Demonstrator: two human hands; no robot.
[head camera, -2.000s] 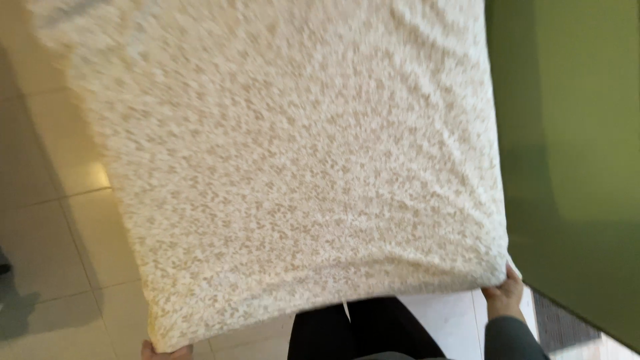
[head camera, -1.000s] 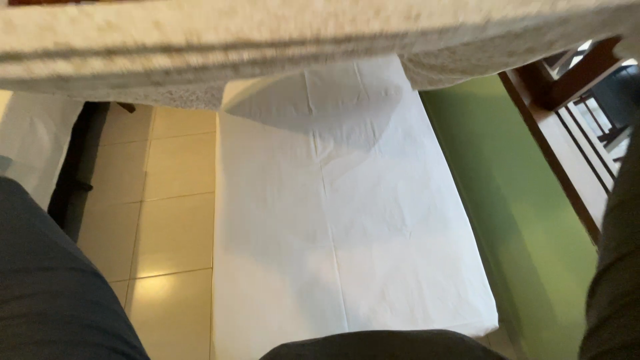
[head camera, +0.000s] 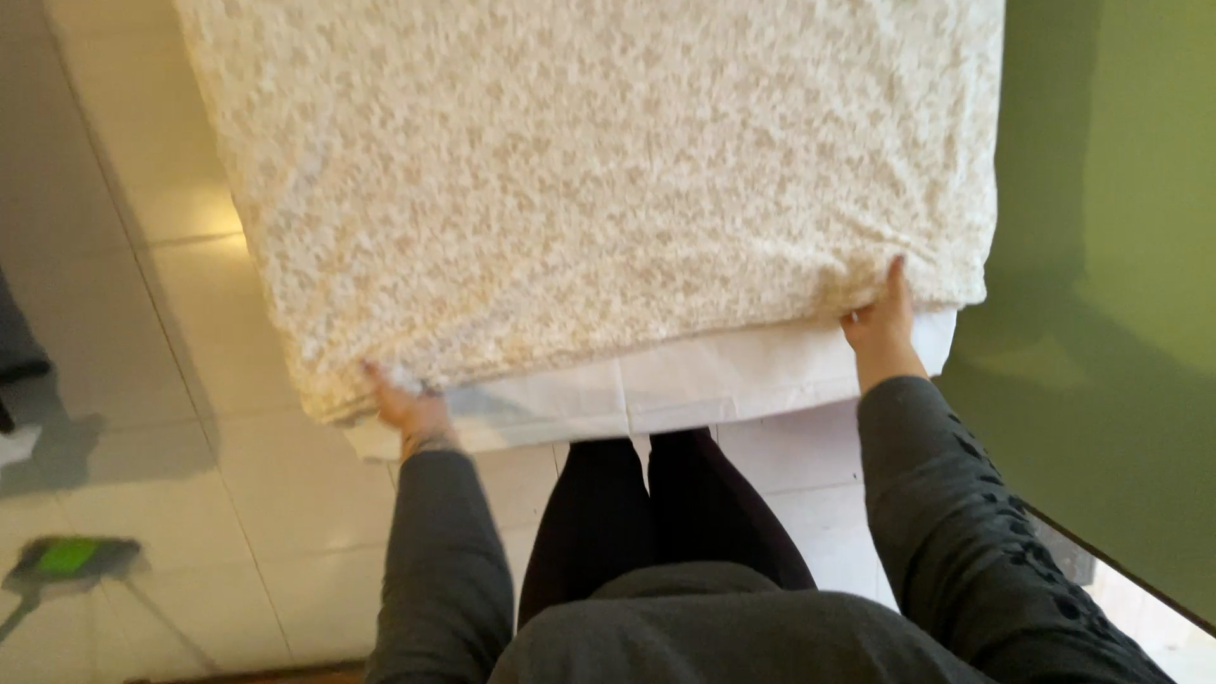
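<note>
A cream mattress or thick pad in patterned fabric lies over a white-covered base, whose near strip shows below the patterned edge. My left hand grips the near edge close to the left corner, thumb on top and fingers hidden beneath. Toward the right corner, my right hand holds the same edge, its thumb pointing forward over the fabric and its other fingers mostly hidden. Folds run in the fabric near both hands.
A green wall or panel stands along the right side. Pale floor tiles extend on the left. A grey object with a green patch, blurred, is at the lower left. A dark object shows at the left edge.
One second ago the patterned piece was raised across the top of the view, with the white base exposed below. Now it covers most of the base, and both hands are visible at its near edge.
</note>
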